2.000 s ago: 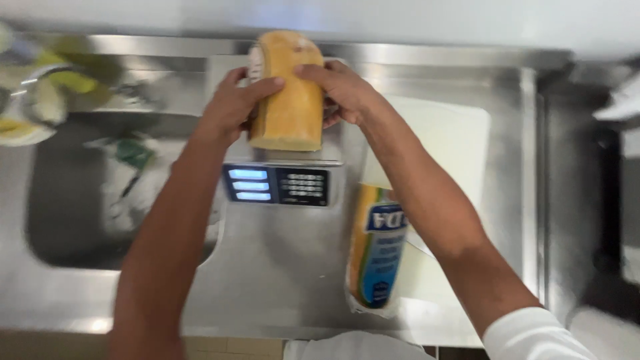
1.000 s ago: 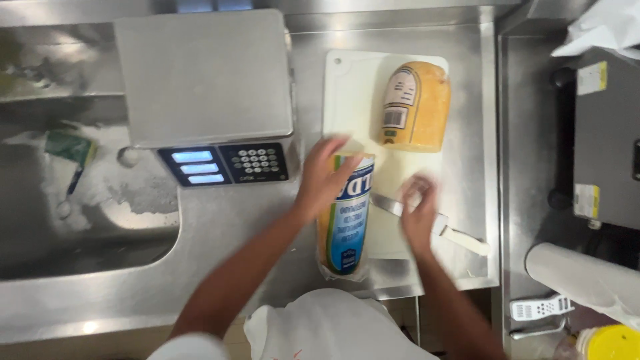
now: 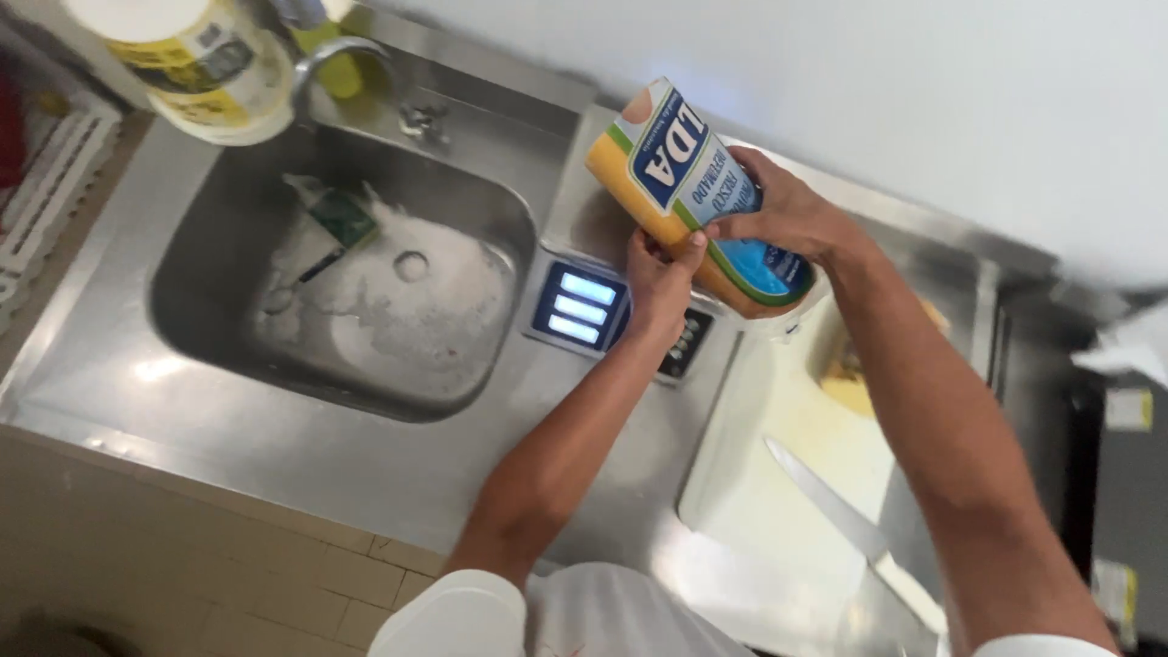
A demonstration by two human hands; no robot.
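Observation:
A packaged block of cheese [image 3: 698,196] in printed wrap is held tilted above the digital scale [image 3: 577,307], whose keypad is partly covered. My left hand [image 3: 662,278] grips its lower left side. My right hand [image 3: 776,210] is wrapped over its right side, fingers partly hidden. On the white cutting board [image 3: 766,401], a second cheese block [image 3: 847,379] lies half hidden behind my right forearm. A knife with a white handle [image 3: 849,511] rests with its blade across the board's lower part.
Left of the scale is a steel sink [image 3: 365,301] with suds and a green scouring pad [image 3: 342,217]. A faucet [image 3: 342,55] and a large white-and-yellow tub [image 3: 205,68] stand at its back left. A dark appliance [image 3: 1131,502] is at the right.
The packaged block, lying at the board's left edge one second ago, is now held up over the scale in both hands. The other block lay on the board then too. The view has swung left.

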